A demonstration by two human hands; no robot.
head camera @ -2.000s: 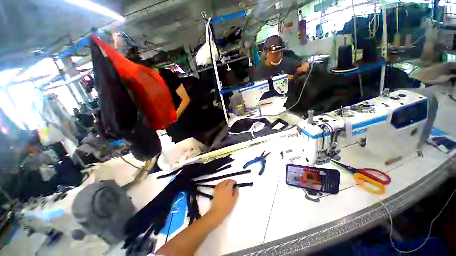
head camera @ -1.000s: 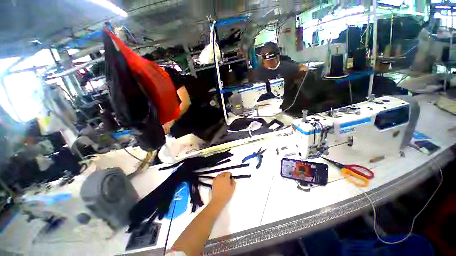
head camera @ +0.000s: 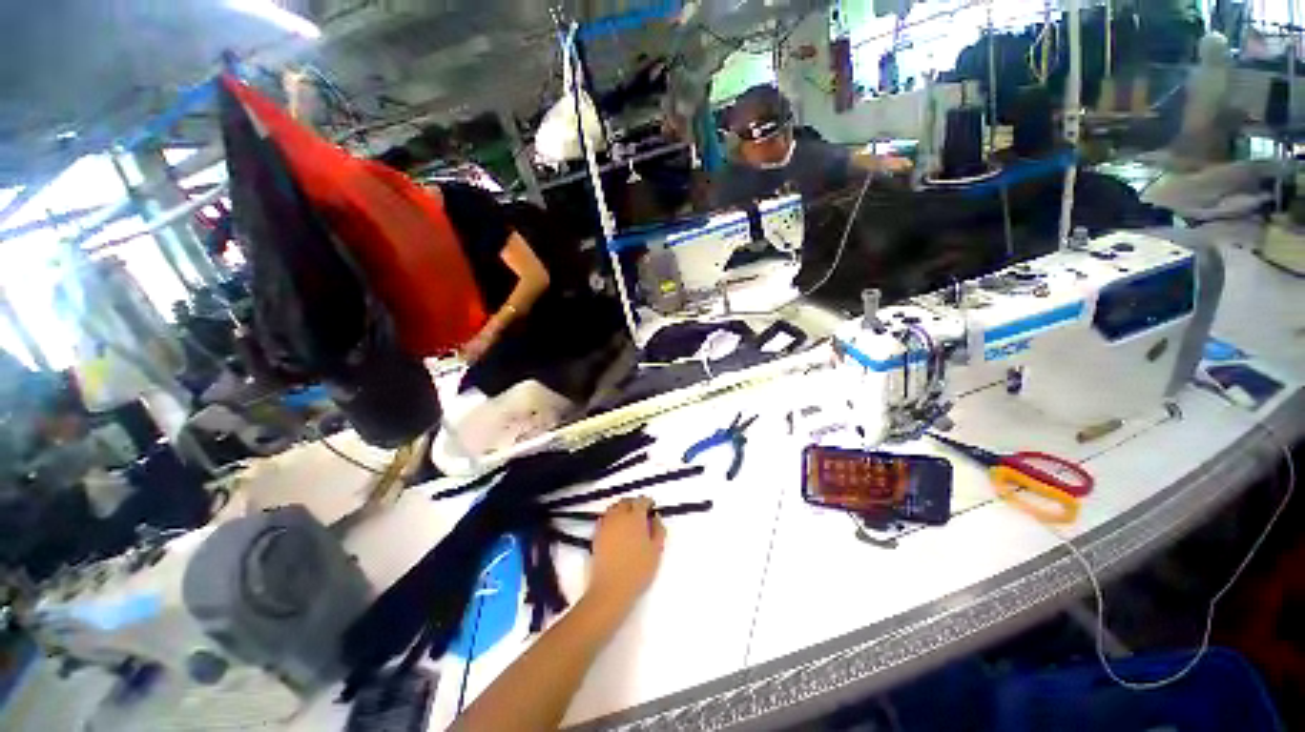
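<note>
Narrow black fabric strips (head camera: 480, 536) lie fanned in a pile on the white table. My left hand (head camera: 626, 551) reaches in from the bottom edge, at the right side of the pile. Its fingers are curled over one black strip, whose end sticks out to the right of them. The fingertips are partly hidden, so the exact grip is unclear. My right hand is not in view.
Blue snips (head camera: 720, 446), a phone (head camera: 876, 483) and scissors with red and orange handles (head camera: 1042, 483) lie right of the strips. A white sewing machine (head camera: 1045, 336) stands behind them. Another machine's grey end (head camera: 272, 579) is at left. A person (head camera: 773, 150) sits opposite.
The camera view has shifted and tilted slightly. My left hand stays at the same strip, with its fingers a little nearer the pile. The phone screen's picture has changed.
</note>
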